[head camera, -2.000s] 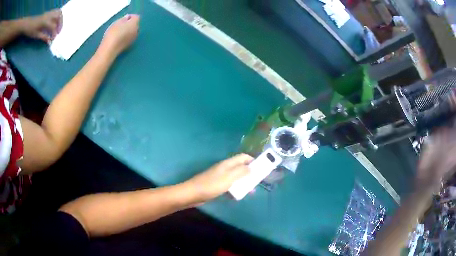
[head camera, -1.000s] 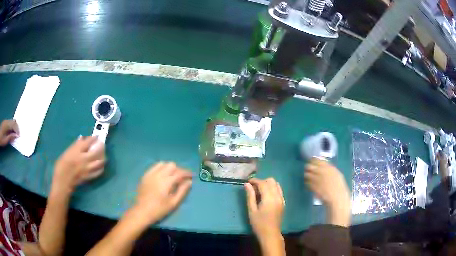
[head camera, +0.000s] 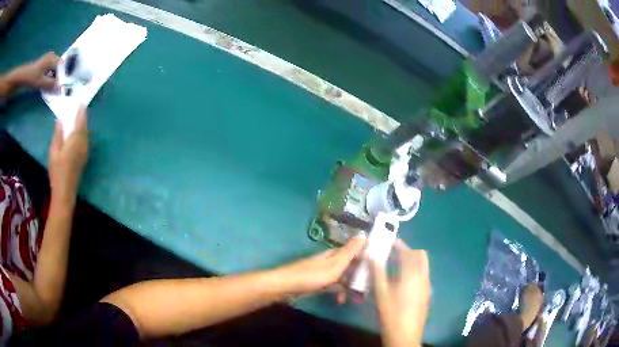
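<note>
A white appliance housing (head camera: 381, 238) with a round barrel is at the front of the green hand press (head camera: 460, 101). Its barrel is by the pale fixture (head camera: 355, 196) and a white piece under the dark head; whether it is seated cannot be told. My left hand (head camera: 339, 263) holds the left side of the handle. My right hand (head camera: 405, 279) is on the handle's right side, slightly blurred. Both hands are close together near the bench's front edge.
At left a neighbour's hands (head camera: 68, 139) hold another white housing over white sheets (head camera: 112, 47). At right, another person's hand (head camera: 531, 302) is by a clear plastic sheet (head camera: 501, 271) and more white housings (head camera: 589, 298). A pale rail (head camera: 271, 66) runs behind.
The view has tilted. My hands, empty a second ago, now hold a housing at the press. The neighbour's housing at left is now over the white sheets.
</note>
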